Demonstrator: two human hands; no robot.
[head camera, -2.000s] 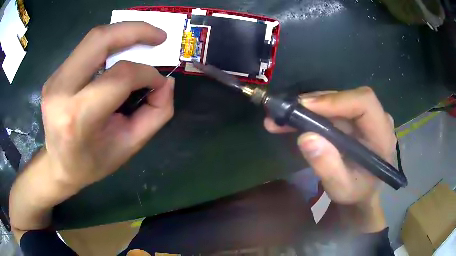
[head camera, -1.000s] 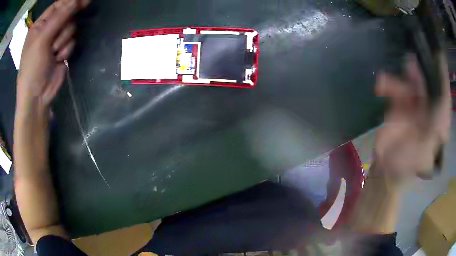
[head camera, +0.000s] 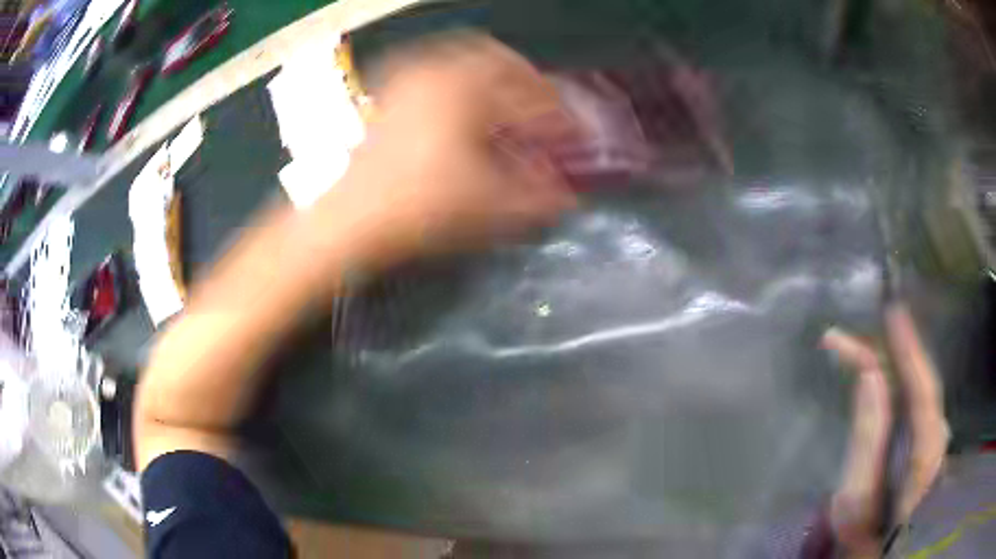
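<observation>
The red-rimmed phone assembly (head camera: 666, 122) lies on the dark green mat at the upper middle and is strongly blurred. My left hand (head camera: 464, 147) is over its left end, also blurred; its fingers hide that end, and I cannot tell whether they grip it. My right hand (head camera: 898, 420) is at the right edge of the mat, away from the phone, with its fingers upright. A dark narrow shape lies between these fingers; I cannot tell whether it is the soldering iron.
White cards with orange edges (head camera: 317, 126) lie left of my left hand, with more white cards (head camera: 156, 218) farther left. Beyond a pale edge, a green conveyor (head camera: 246, 31) carries red phones. A round whitish object (head camera: 66, 420) stands at lower left.
The view has shifted left. My left hand has moved from the far left of the mat onto the phone's left end. My right hand has moved lower in the picture.
</observation>
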